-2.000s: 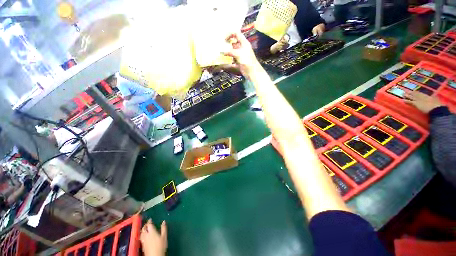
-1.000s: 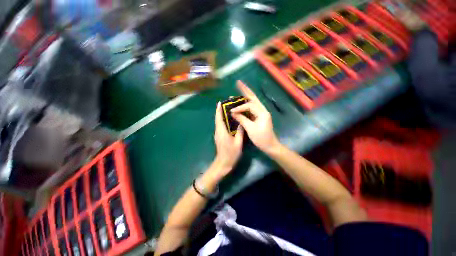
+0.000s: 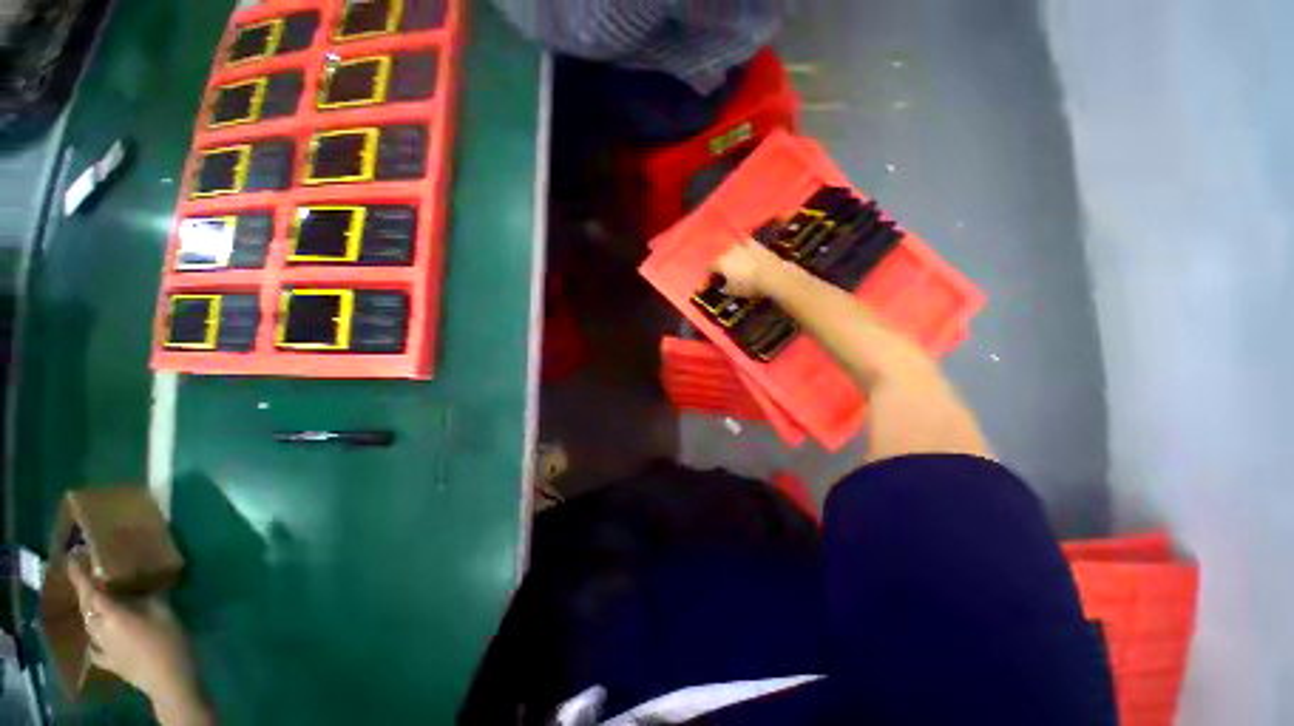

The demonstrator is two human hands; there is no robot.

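Note:
My right hand (image 3: 744,270) reaches down to a red tray (image 3: 903,292) beside the bench. Its fingers are at the end of a row of black-and-yellow phones (image 3: 762,329); whether they grip one is too blurred to tell. A second pile of phones (image 3: 847,237) lies in the same tray. My left hand (image 3: 131,641) is at the brown carton (image 3: 128,539) at the lower left, with its fingertips at the opening. The carton looks tilted and its contents are mostly hidden.
A red foam tray (image 3: 298,363) of yellow-framed phones lies on the green bench, one screen bright. A dark pen-like stick (image 3: 334,437) lies below it. More red trays (image 3: 1135,624) stand at the lower right. A person's striped sleeve (image 3: 653,31) is at the top.
The view has turned right and down. My hands, together on a phone a second ago, are now apart: right at the low red tray, left at the carton.

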